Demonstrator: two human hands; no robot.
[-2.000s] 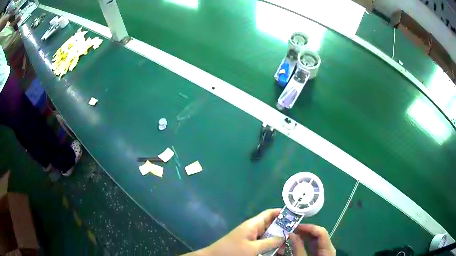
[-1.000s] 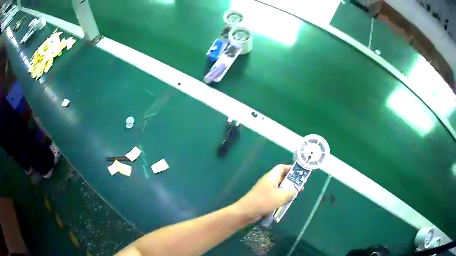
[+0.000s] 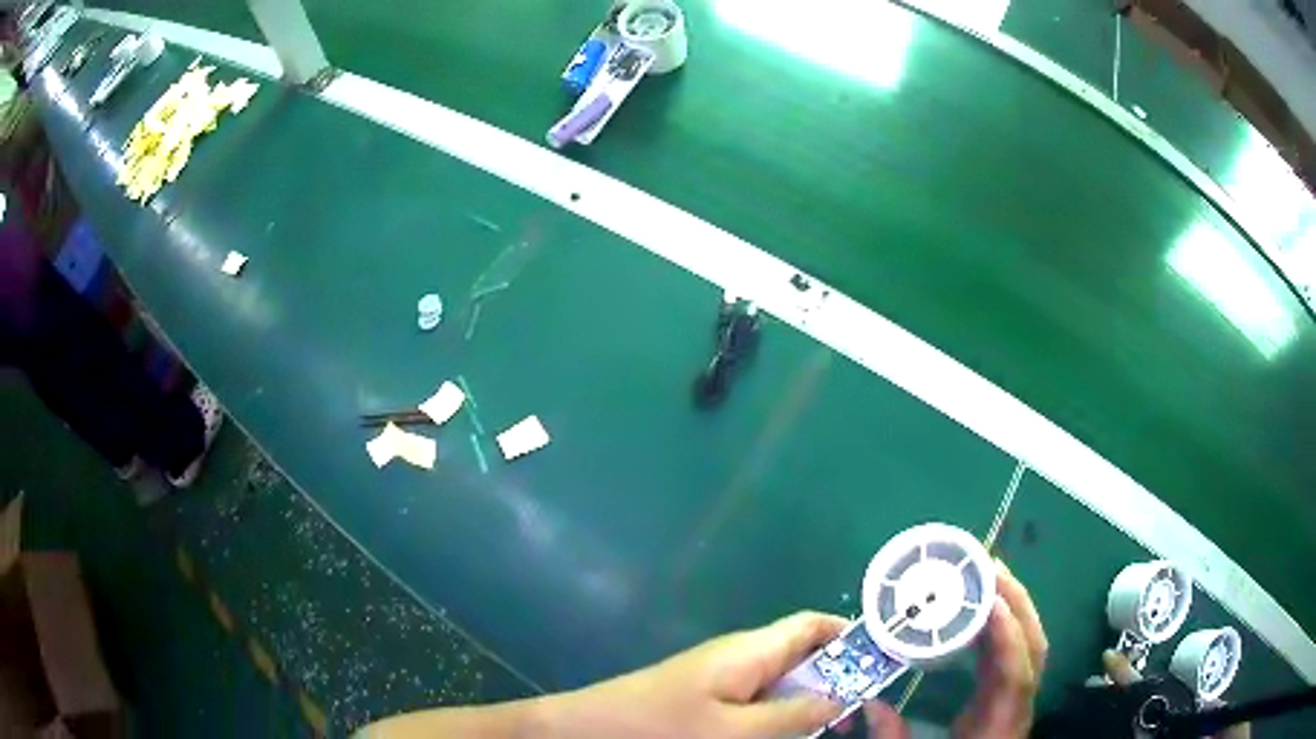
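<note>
A half-assembled white fan unit [image 3: 928, 592] is held low in front of me, its round slotted head up and its open handle down to the left. A circuit board [image 3: 854, 664] shows in the handle near the head. My left hand [image 3: 751, 676] grips the handle from the left. My right hand [image 3: 1003, 657] is at the right side of the head, fingers curved around its rim; its lower part is cut off by the frame. The lower handle is hidden by my left hand and the frame edge.
Two fan heads [image 3: 1150, 601] and a black object [image 3: 1111, 710] lie at lower right. A coiled black cable [image 3: 730, 347], cream pads [image 3: 524, 436], dark rods [image 3: 397, 419] and a yellow heap [image 3: 181, 130] lie on the table. Fan units [image 3: 613, 87] are on the belt. A person [image 3: 87, 361] stands left.
The fan unit has come down and closer, and my right hand has come back to it. The fan units on the belt have shifted up the picture. More of the fans at lower right shows.
</note>
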